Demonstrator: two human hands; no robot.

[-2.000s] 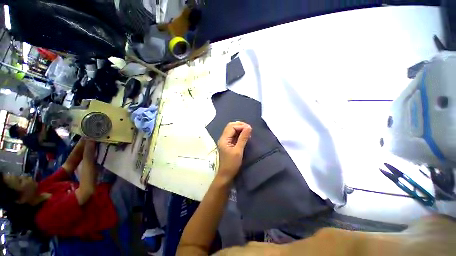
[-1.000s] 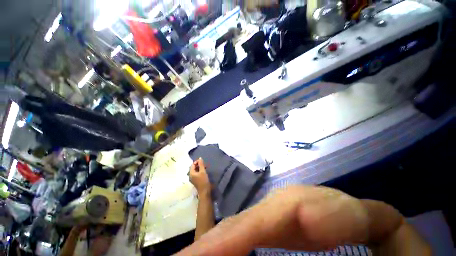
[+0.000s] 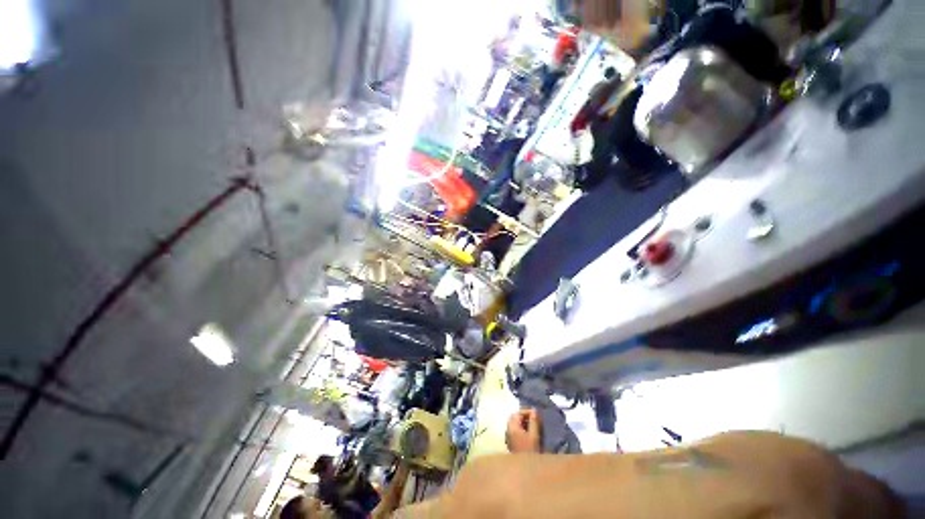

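The dark grey fabric panel [image 3: 557, 426] lies on the table at the lower middle, small and partly hidden by a forearm. My left hand [image 3: 524, 431] is at its left edge with fingers curled; whether it grips the cloth cannot be told. A large bare forearm, blurred and close to the camera, crosses the bottom of the view; my right hand itself is not visible. The white sewing machine [image 3: 609, 316] with its dark control panel fills the right side. The tip of the dark snips [image 3: 671, 436] shows just above the forearm.
A yellowish machine [image 3: 424, 440] stands left of the table, with a person partly visible below it. A blue cloth [image 3: 463, 430] lies beside that machine. A black plastic bag [image 3: 390, 329] and mixed piles are behind. Other machines and bright lights are at the top.
The view has swung upward and tilted, so ceiling fills the left and the machine looms larger at right. The cloth and left hand sit lower and smaller; the near forearm covers more table.
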